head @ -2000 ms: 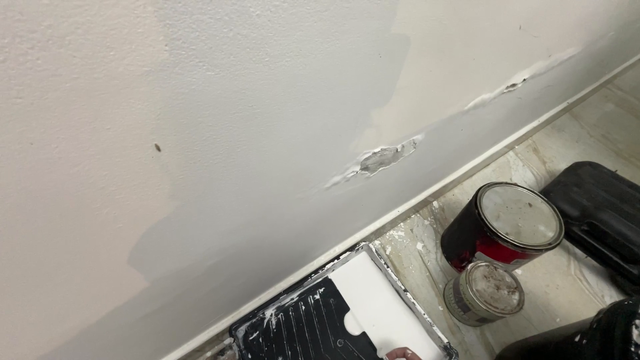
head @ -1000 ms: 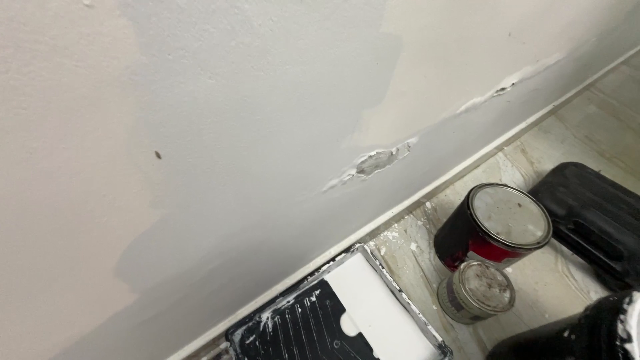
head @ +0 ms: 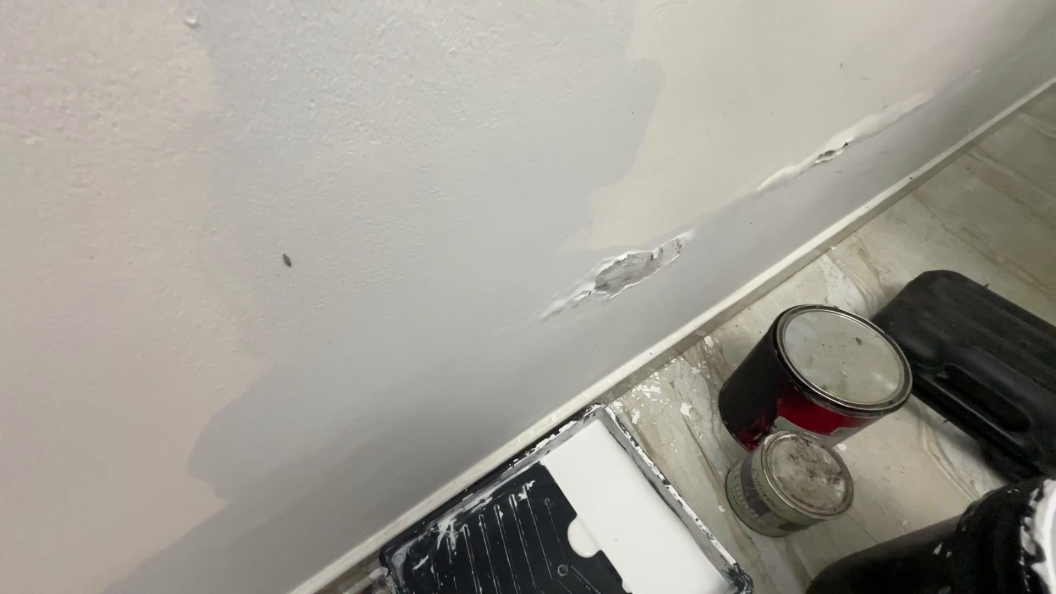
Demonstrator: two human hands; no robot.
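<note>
Neither my left hand nor my right hand is in view. A black plastic paint tray [head: 487, 528] with white paint [head: 631, 503] in its well lies on the floor against the skirting board. The wall [head: 429, 206] carries a grey-white patch between creamier areas. Low on it, the surface has peeled off in a ragged spot [head: 631, 271], and a smaller crack [head: 832, 153] shows farther right. A small dark mark [head: 287, 260] sits on the wall at left.
Right of the tray stand a large lidded paint tin [head: 843, 359] and a small tin [head: 804, 474]. Behind them lies a black plastic case or container [head: 982, 355]. A black bucket [head: 949, 544] with white paint on its rim is at lower right. White flecks dot the floor.
Fingertips seen at the tray's bottom edge two seconds ago are out of view. The tray and tins have stayed put.
</note>
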